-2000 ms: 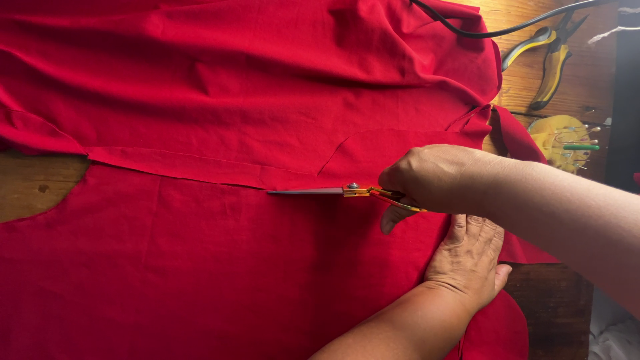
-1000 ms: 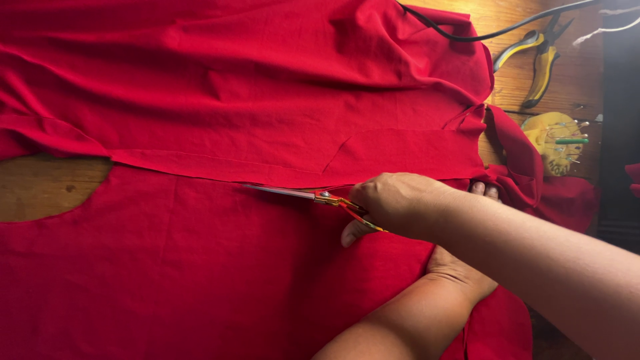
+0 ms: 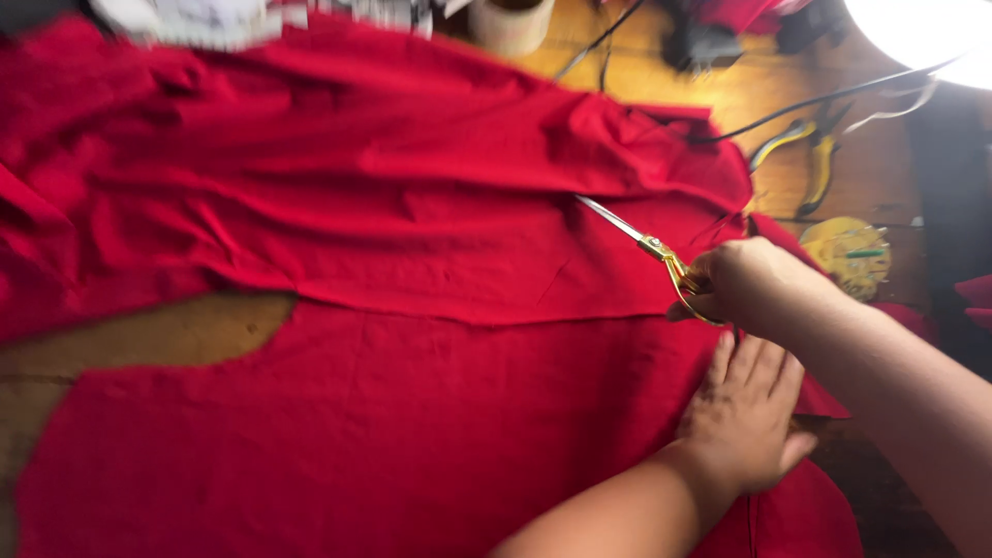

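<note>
Red fabric [image 3: 434,411] is spread over a wooden table, its upper part gathered in folds and a raw edge running across the middle. My right hand [image 3: 748,291] grips gold-handled fabric scissors [image 3: 655,246], whose blades look closed and point up and left over the folded upper part. Just below it, my left hand [image 3: 740,415] presses flat on the fabric near the right side, fingers slightly spread and holding nothing. The right forearm passes above and right of the left hand.
Yellow-and-black pliers [image 3: 821,170] and a yellow pincushion [image 3: 846,252] with pins lie at the right. A black cable [image 3: 814,101] crosses at the upper right near a bright lamp [image 3: 930,31]. A pale roll [image 3: 511,27] stands at the top.
The scissors have come away from the raw edge and now lie over the upper folds. My left hand, partly hidden a second ago, shows spread flat. The view has shifted, showing more of the table's top.
</note>
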